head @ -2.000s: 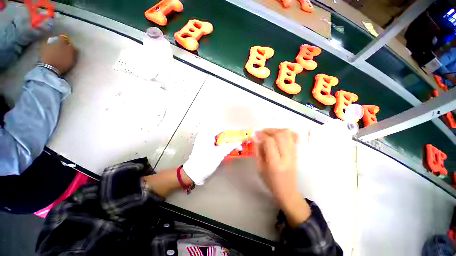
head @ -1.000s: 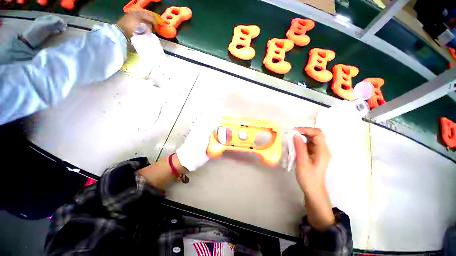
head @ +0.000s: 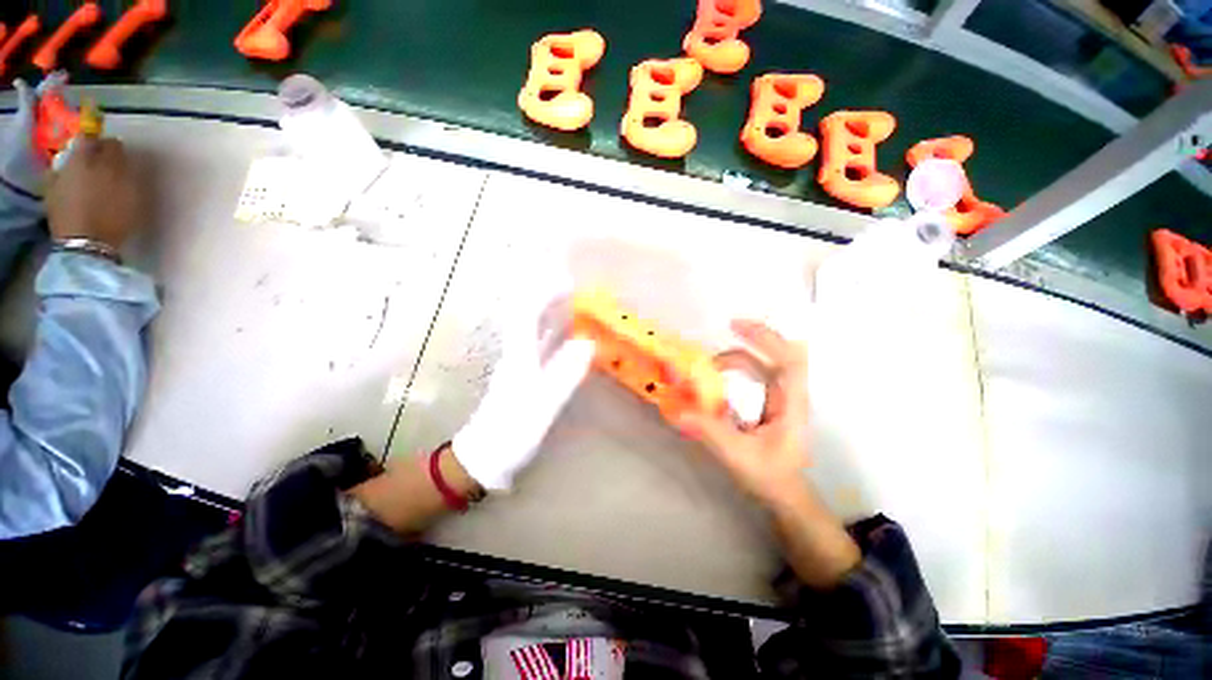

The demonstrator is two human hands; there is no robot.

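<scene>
An orange controller grip shell point(head: 645, 359) is held above the bench, turned edge-on and slanting down to the right. My left hand point(head: 525, 405), in a white glove, holds its left end. My bare right hand point(head: 771, 419) is at its right end, fingers curled around that end, with a white crumpled cloth point(head: 744, 396) between the fingers and the shell. The shell and right hand are slightly blurred.
The off-white bench point(head: 532, 531) borders a green conveyor point(head: 439, 86) carrying several orange shells. A bottle point(head: 326, 133) stands upper left; a dispenser bottle point(head: 893, 253) stands by the slanted metal post point(head: 1103, 179). A neighbour's hands point(head: 93, 199) hold an orange shell at left.
The shell has turned from face-up to edge-on and tilted. My right hand has moved left onto its end with the cloth. The neighbour's arm has drawn back left from the belt. The view has shifted.
</scene>
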